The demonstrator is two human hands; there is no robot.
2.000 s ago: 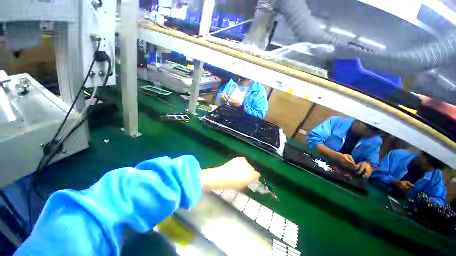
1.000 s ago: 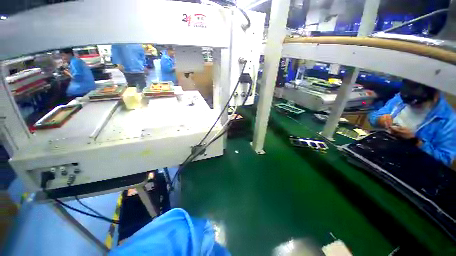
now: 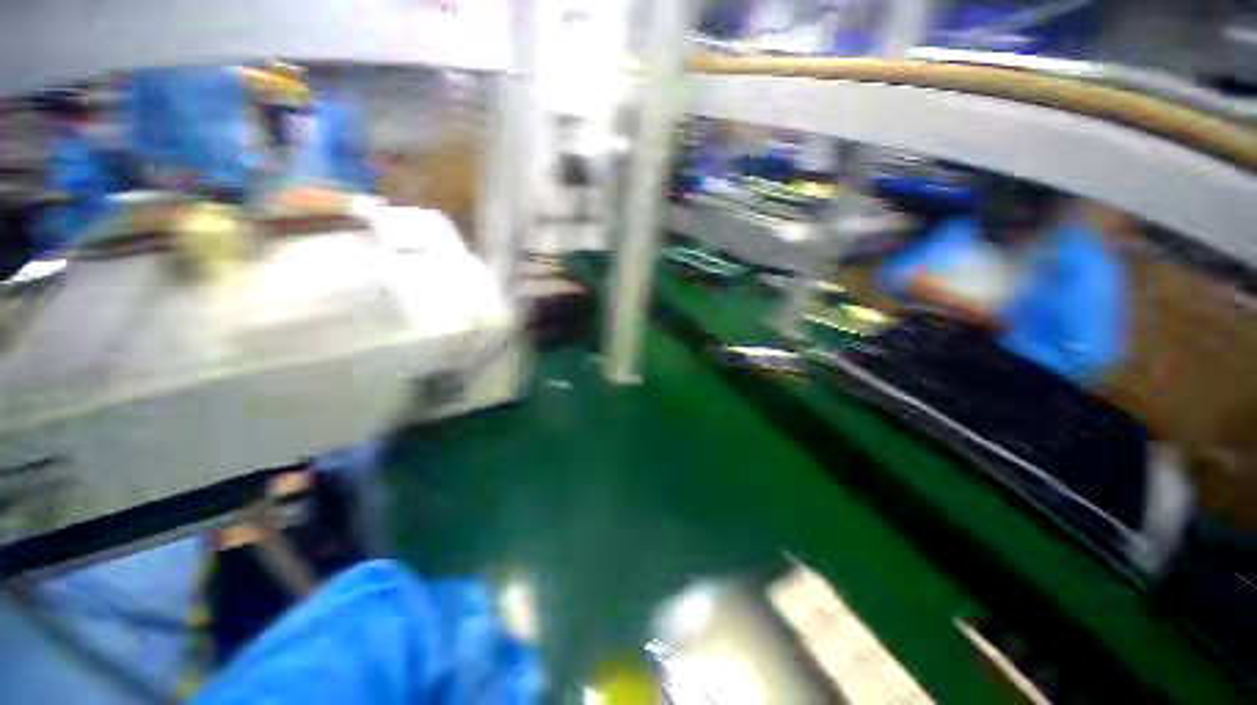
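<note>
The picture is blurred. A blue sleeve (image 3: 386,640), seemingly on my left arm, bends at the lower left edge; no hand shows at its end. My right hand is also out of the picture. A shiny, glaring sheet (image 3: 738,647) lies at the bottom centre, cut off by the edge. A pale strip of backing cards (image 3: 844,640) runs along its right side. A yellow film patch (image 3: 625,682) shows at its lower left. No tool or display module can be made out on the sheet.
The green bench (image 3: 552,475) stretches forward. A white machine (image 3: 262,351) stands at the left, beside a white post (image 3: 641,221). A framed part (image 3: 761,360) lies beyond. A black tray (image 3: 1006,413) lies at the right before a person in blue (image 3: 1068,296).
The view swung left onto the machine, then partly back right. My left hand, visible over the sheet two seconds ago, is out of view. More sheet and cards show than one second ago.
</note>
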